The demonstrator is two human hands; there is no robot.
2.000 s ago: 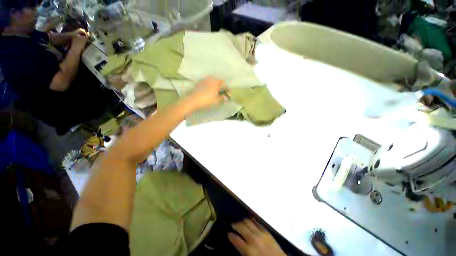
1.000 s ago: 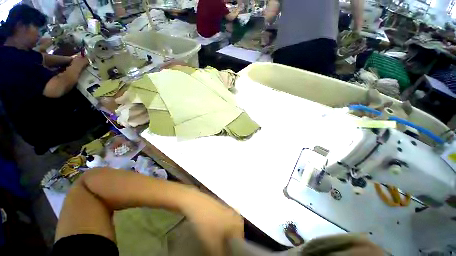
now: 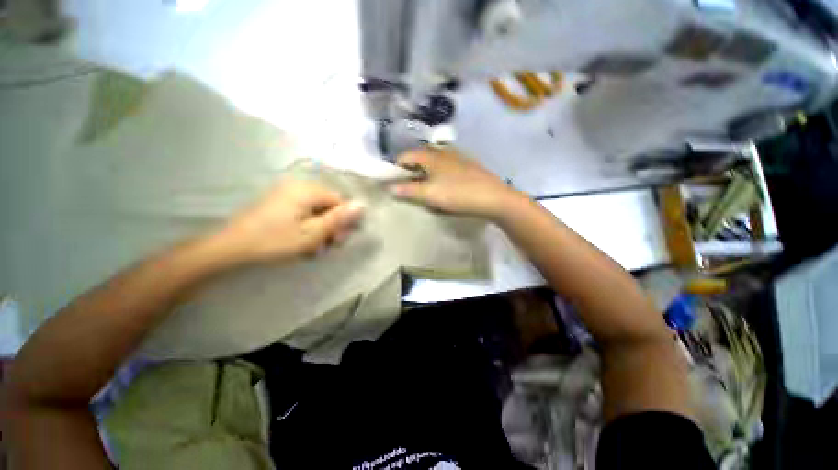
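A large grey-green garment panel (image 3: 220,303) lies over the left and middle of the table and hangs over its front edge. My left hand (image 3: 299,220) is above the panel with fingers curled; blur hides whether it pinches the cloth. My right hand (image 3: 446,182) pinches the panel's upper edge between thumb and fingers, just below the presser foot area of the sewing machine (image 3: 418,106). The needle and exact seam are too blurred to see.
Orange-handled scissors (image 3: 526,89) lie on the machine bed. A wooden scrap box (image 3: 680,225) is at the right. Olive cloth (image 3: 179,418) hangs at lower left, heaped cloth (image 3: 551,395) is below right, and a white bin (image 3: 813,321) is at the far right.
The view has swung right and down to the machine. A large panel now covers the left of the table. Both hands have come up over it, the right gripping its edge near the needle area.
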